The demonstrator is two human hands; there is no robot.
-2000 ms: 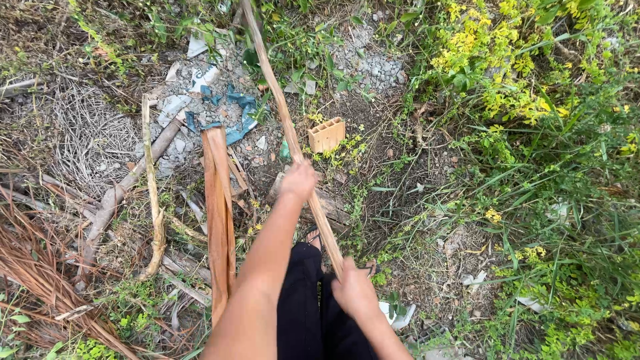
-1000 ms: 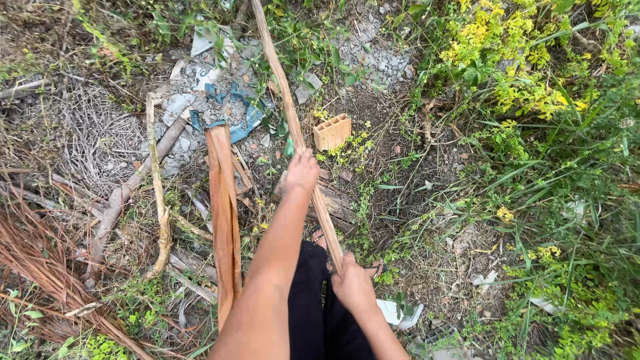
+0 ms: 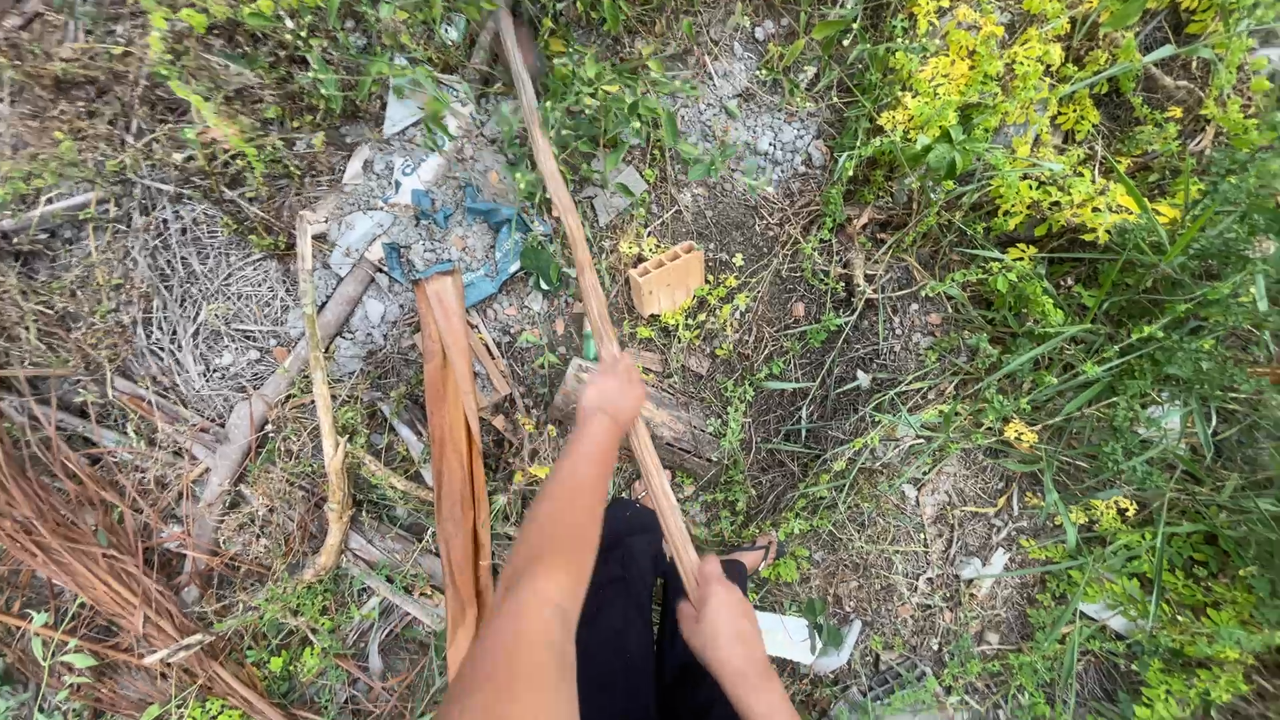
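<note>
A long wooden pole (image 3: 572,225) runs slantwise from the top of the view down to my body. My left hand (image 3: 612,390) is closed around its middle, over a weathered board (image 3: 675,435) on the ground. Lower down and to the right, my right hand (image 3: 720,615) grips the pole's near end. The pole's far end reaches the greenery at the top edge, where something dark beside it is blurred and cannot be made out.
A hollow clay brick (image 3: 667,280) lies right of the pole. To the left are a brown dried palm sheath (image 3: 455,430), a crooked branch (image 3: 322,400), a thicker branch (image 3: 245,425), and rubble with torn blue plastic (image 3: 495,245). Weeds (image 3: 1130,380) grow on the right.
Both hands stay on the pole, in much the same places along it. A sandalled foot shows more plainly to the right of my legs than before.
</note>
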